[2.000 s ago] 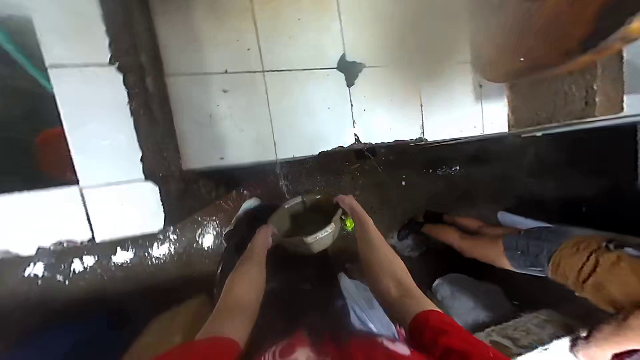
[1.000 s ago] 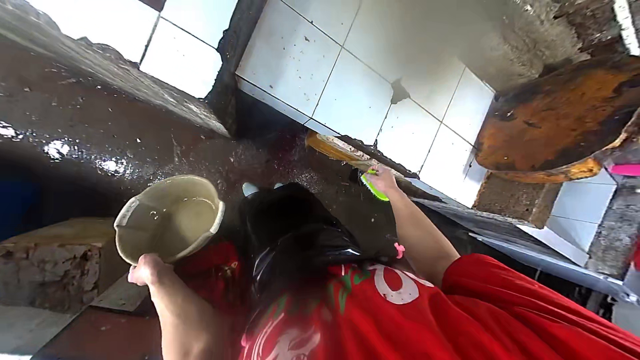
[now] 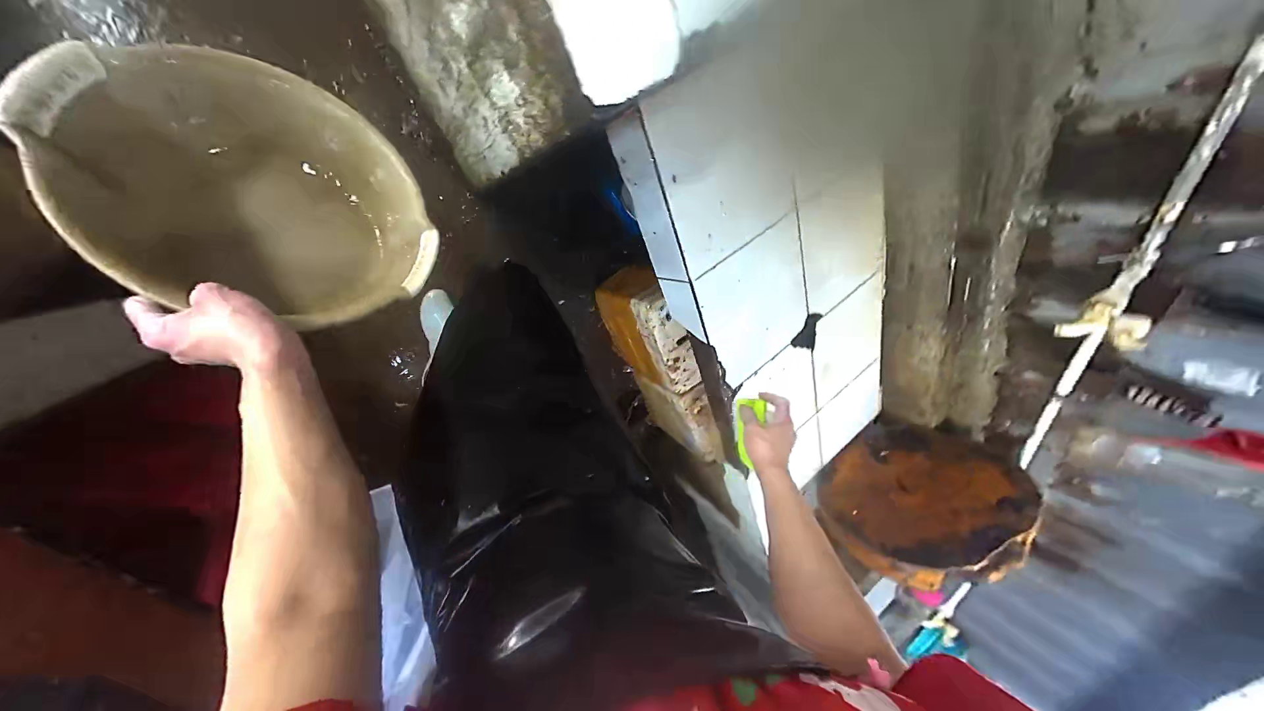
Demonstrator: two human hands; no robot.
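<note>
My left hand (image 3: 222, 331) grips the near rim of a large beige plastic basin (image 3: 217, 188), which holds murky water and tilts at the upper left. In my right hand (image 3: 770, 434) is a bright green object (image 3: 748, 420), probably a brush or scrubber; my fingers hide much of it. That hand is at the broken lower edge of a white tiled surface (image 3: 750, 267). A black apron (image 3: 533, 513) covers the front of my body between my arms.
A round, rust-brown slab (image 3: 928, 499) lies right of my right forearm. A yellow-orange block (image 3: 657, 355) with a rough side is beside the tiles. Wet dark floor (image 3: 375, 395) shows under the basin. A white pipe (image 3: 1126, 286) slants across the right side, before corrugated sheets (image 3: 1066, 632).
Both hands were at the basin two seconds ago; now only my left hand holds it, off to the left. My right hand is apart with the green object. The view has turned strongly.
</note>
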